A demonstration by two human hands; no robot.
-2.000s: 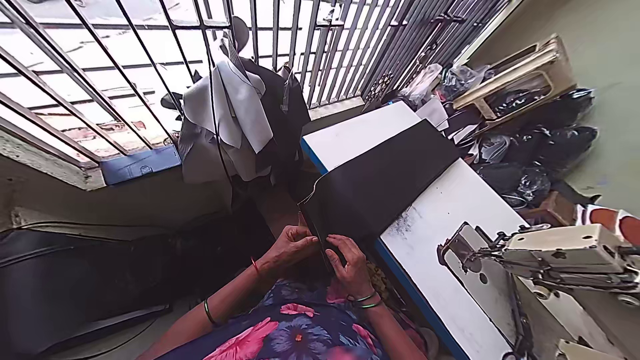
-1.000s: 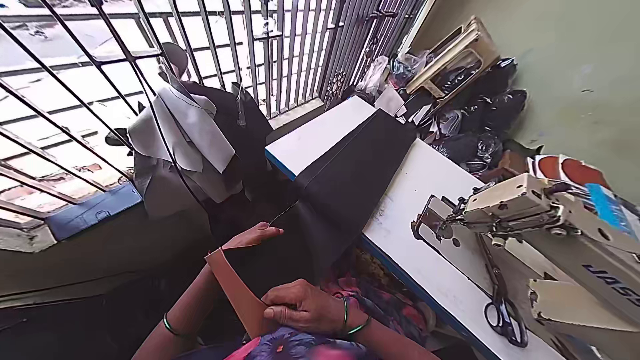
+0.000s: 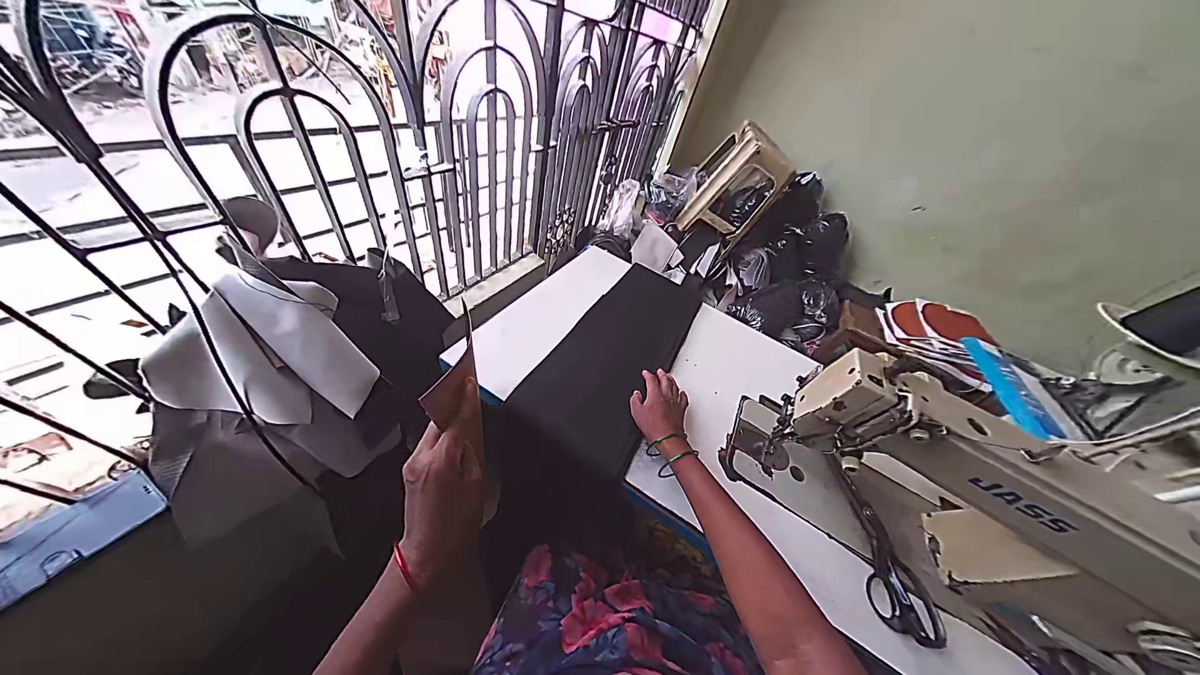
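Observation:
My left hand grips a folded brown piece of leather-like material, raised left of the table's near edge. Across the white tabletop lies a long black sheet of material, its near end hanging over the edge toward my lap. On that sheet's right edge rests my right hand, palm down, its fingers bent and partly spread. To its right stands a Jass sewing machine. A pair of black-handled scissors lies beside the machine's arm.
Grey and black material pieces hang in a heap by the barred window grille. Black plastic bags and a cream plastic stool crowd the table's far end. Brown and white cut pieces and a blue packet are behind the machine.
My left hand has lifted the brown piece from near my lap. My right hand has left that piece and moved forward onto the black sheet. The view has tilted.

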